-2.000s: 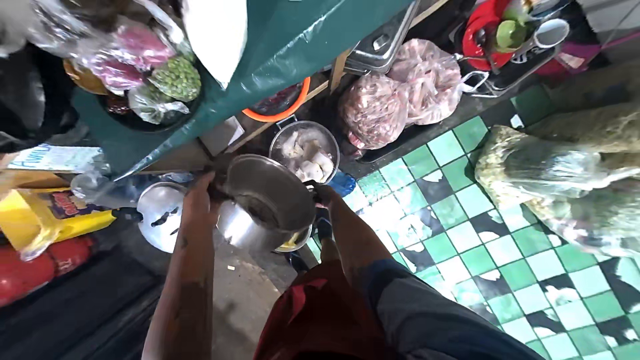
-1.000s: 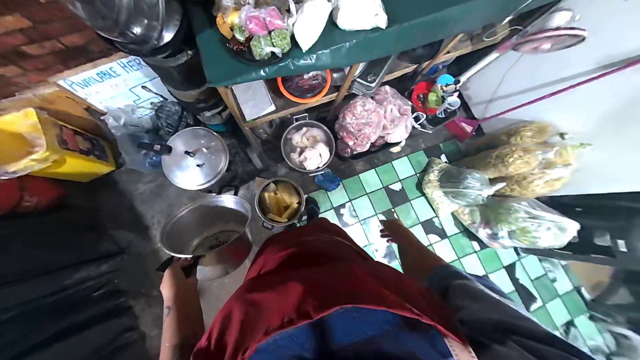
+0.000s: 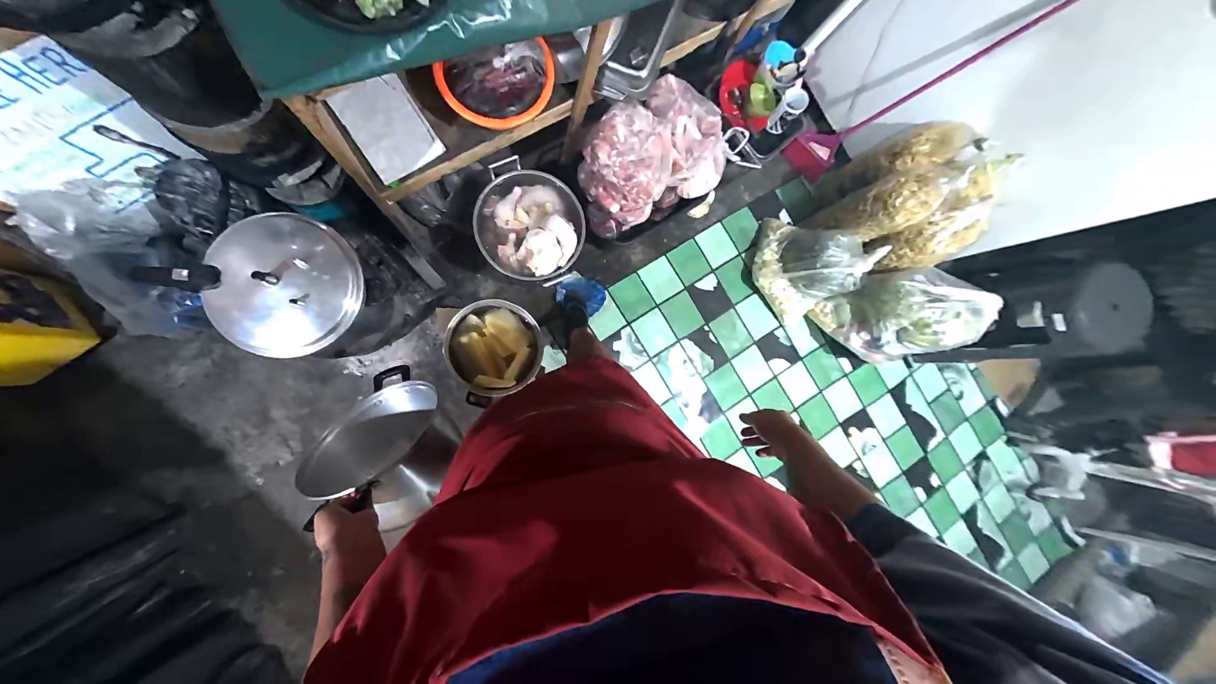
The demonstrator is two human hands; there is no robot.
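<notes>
My left hand [image 3: 347, 534] grips one dark side handle of a large metal pot [image 3: 366, 442], which is tilted low on my left. Its other handle is free. My right hand [image 3: 774, 439] hangs over the tiled floor with its fingers apart, holding nothing. In front of me stands a smaller metal pot [image 3: 492, 349] with yellowish peeled pieces in it. Beyond it is a pot [image 3: 529, 226] of pale raw meat, likely chicken. A pressure cooker with its lid on [image 3: 283, 285] stands at the left.
A wooden shelf [image 3: 484, 152] holds an orange-rimmed basin [image 3: 494, 84] under a green-covered table [image 3: 399, 47]. Plastic bags of raw meat [image 3: 651, 147] lie beside it. Filled clear bags [image 3: 879, 228] rest on the green and white tiles [image 3: 727, 332]. A yellow container [image 3: 43, 328] is at the far left.
Two seconds ago both hands were at the large pot. My right hand has let go and moved away to the right. The pot, in my left hand, is now lower left and tilted.
</notes>
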